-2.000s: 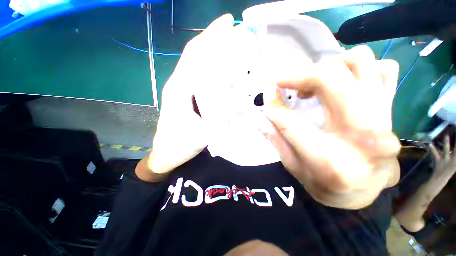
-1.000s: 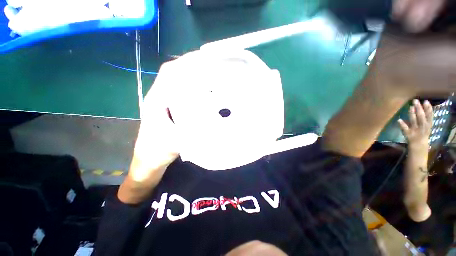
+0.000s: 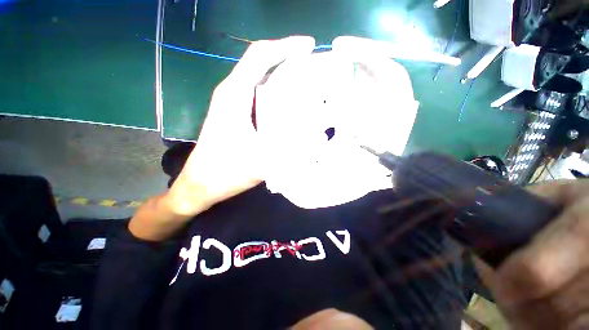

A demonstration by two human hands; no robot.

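The white camera housing [image 3: 342, 129] is held in front of my chest at the bench edge, overexposed, with a dark hole near its middle and a white antenna [image 3: 413, 53] along its top. My left hand [image 3: 226, 129] is shut on the housing's left side. My right hand [image 3: 549, 258], blurred at the lower right, is shut on the black electric screwdriver [image 3: 465, 193]. The screwdriver's thin bit points left at the housing's face, right of the hole. Glare hides whether the tip touches and whether a screw is there.
The green bench [image 3: 77, 71] lies beyond, with thin blue wires [image 3: 194, 51]. Camera units [image 3: 523, 67] with white antennas stand at the upper right, above a perforated silvery sheet [image 3: 533, 138]. Black crates [image 3: 71, 258] and yellow-black floor tape [image 3: 97, 202] are at the lower left.
My right hand has let go of a small part at the housing, reached to the upper right and come back with the screwdriver. The blue tray has mostly left the view. My left hand keeps holding the housing.
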